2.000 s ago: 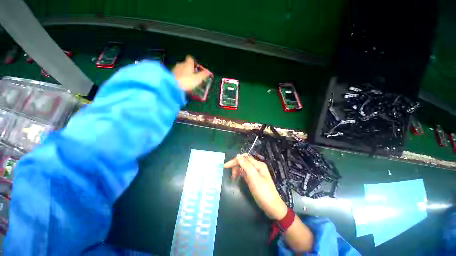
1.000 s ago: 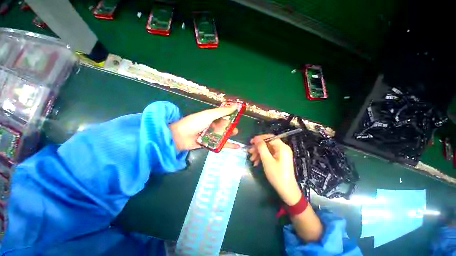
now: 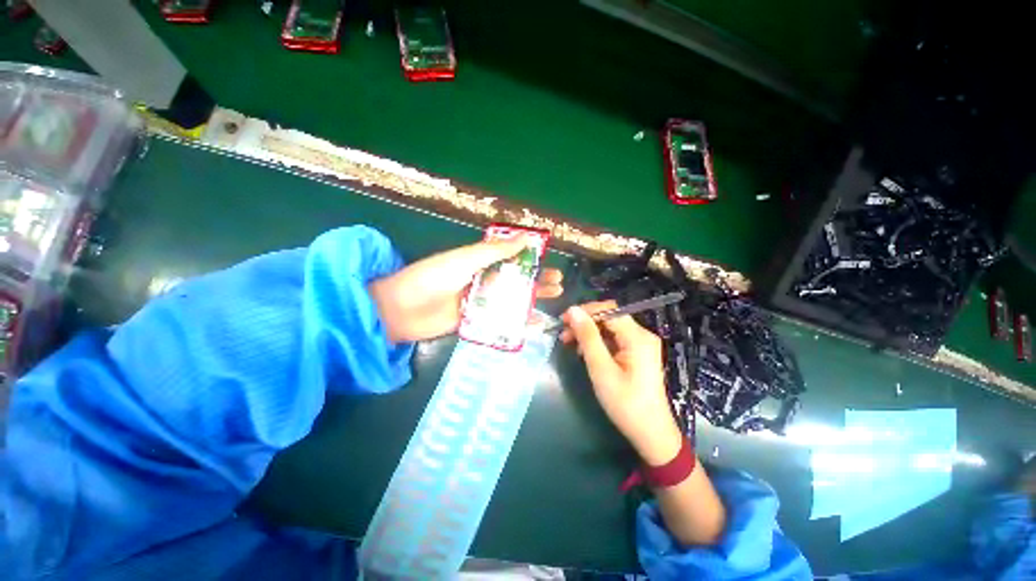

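Observation:
My left hand (image 3: 437, 293) holds a red-framed phone housing (image 3: 502, 288) with its green board facing up, over the top end of the sticker sheet (image 3: 454, 454). My right hand (image 3: 613, 361) holds tweezers (image 3: 636, 306) between thumb and fingers. Their inner end is close to the lower right edge of the housing; I cannot tell whether they touch or grip anything. A red wristband (image 3: 670, 468) is on my right wrist. A tangled heap of black parts (image 3: 738, 363) lies just right of my right hand.
Several phone housings (image 3: 688, 161) lie on the green belt (image 3: 545, 125) beyond the worn edge strip (image 3: 375, 187). A black bin (image 3: 841, 244) of black parts stands at the right. A clear tray (image 3: 46, 170) is at far left. Pale sheets (image 3: 886, 465) lie at right.
My left hand took a housing from the belt and brought it over the sticker sheet. Since one second ago the housing has turned more upright. The view has also shifted.

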